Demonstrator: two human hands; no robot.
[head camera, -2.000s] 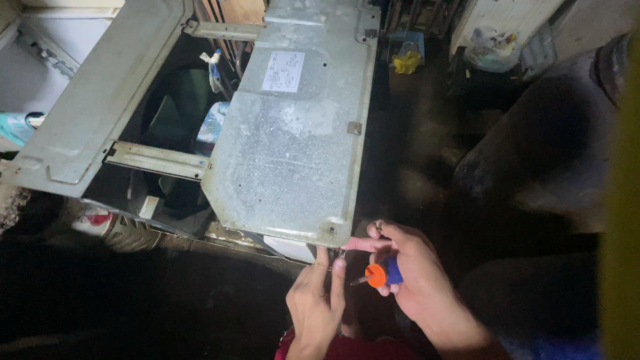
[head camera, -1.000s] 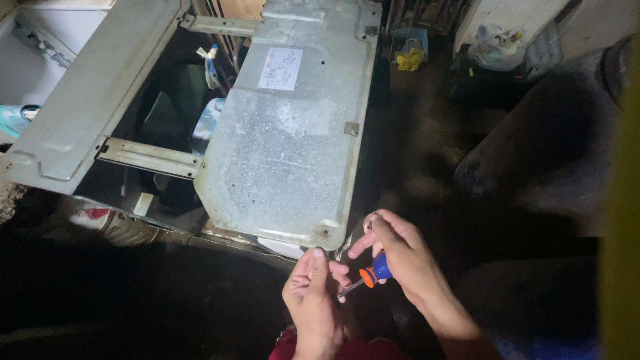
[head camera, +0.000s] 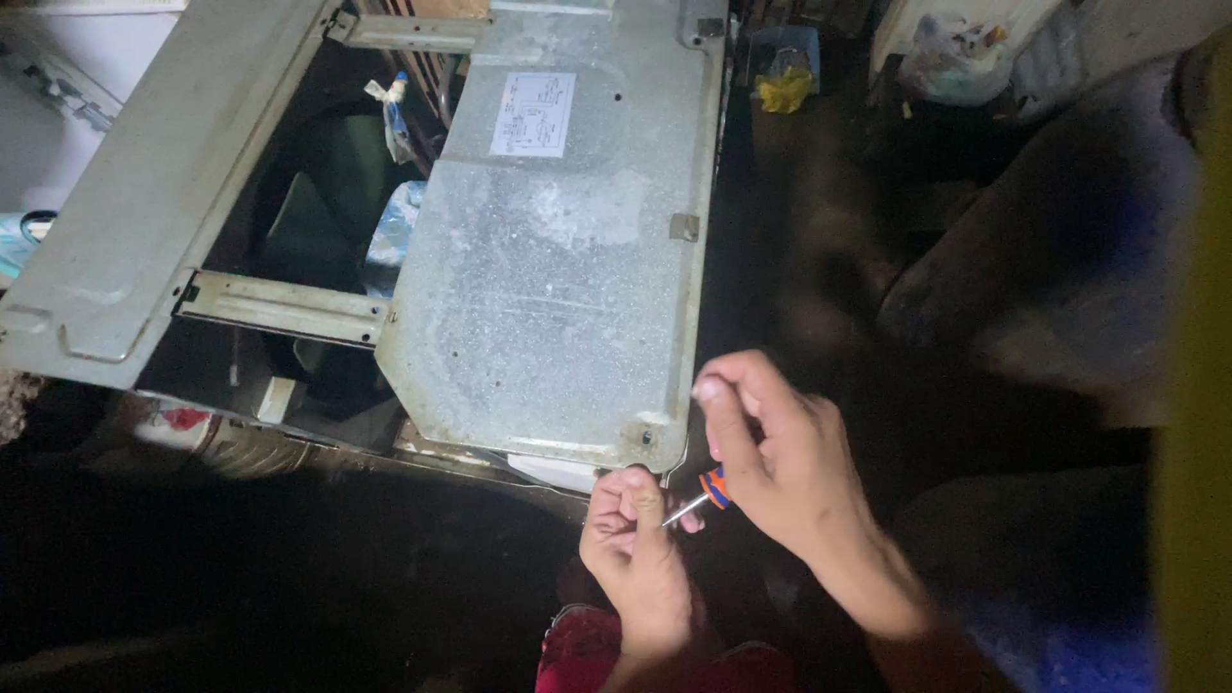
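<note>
A galvanized metal back panel (head camera: 549, 289) with a printed diagram sheet (head camera: 533, 114) lies in the middle, joined by a metal crossbar (head camera: 284, 308) to a long grey panel (head camera: 144, 183) at the left. My left hand (head camera: 637, 553) is just below the panel's lower right corner, thumb and fingertips pinched together; whether a small thing is between them is too small to tell. My right hand (head camera: 775, 448) holds a screwdriver (head camera: 714, 488) with an orange and blue handle in its lower fingers, while its thumb and index finger meet above. The screwdriver's shaft points toward my left hand.
A dark opening between the panels shows a cable with a blue tip (head camera: 393, 115) and a blue and white bag (head camera: 393, 236). At the back right are a blue container (head camera: 804, 48) with a yellow bag and a clear plastic bag (head camera: 958, 63). A large dark rounded object stands at the right.
My right hand has lifted its thumb and index finger and turned, hiding most of the screwdriver's handle, which showed plainly before. My left hand stays near the panel's corner.
</note>
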